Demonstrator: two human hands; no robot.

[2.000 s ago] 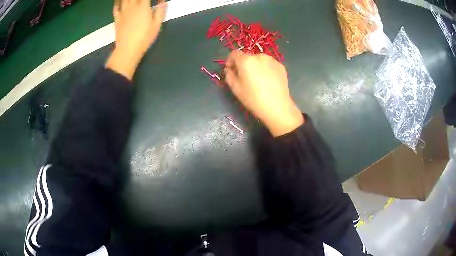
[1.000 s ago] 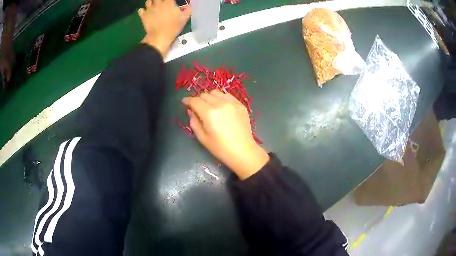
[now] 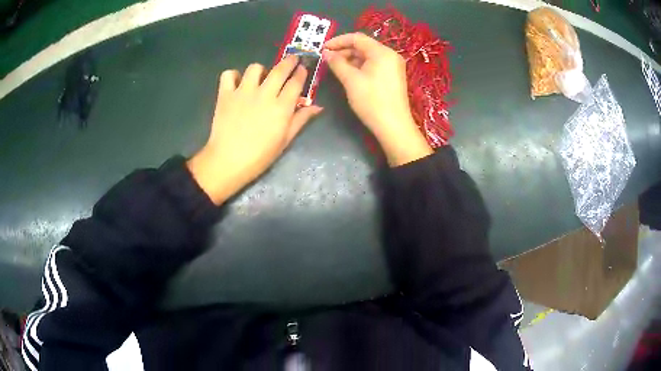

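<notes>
A red-edged phone housing point(image 3: 312, 32) lies flat on the bench, with a white section with dark dots at its far end and a dark area in the middle. My left hand point(image 3: 254, 119) lies over its left side and near part, fingers on it, holding it against the bench. My right hand point(image 3: 373, 90) is at its right edge, thumb and index finger pinched together by the side. What is between those fingertips is too small to tell. A loose heap of thin red side strips point(image 3: 427, 69) lies right of and partly behind my right hand.
A bag of orange parts point(image 3: 547, 54) and a flat crinkled clear plastic bag point(image 3: 598, 156) lie at the right. A brown carton point(image 3: 580, 272) is below the right bench edge. Small black parts point(image 3: 78, 87) lie at far left. A pale rail point(image 3: 130, 32) borders the green belt.
My left hand has come back from the belt side onto the bench, and a phone housing now lies under it. My right hand has moved from the strip heap to the housing's right edge.
</notes>
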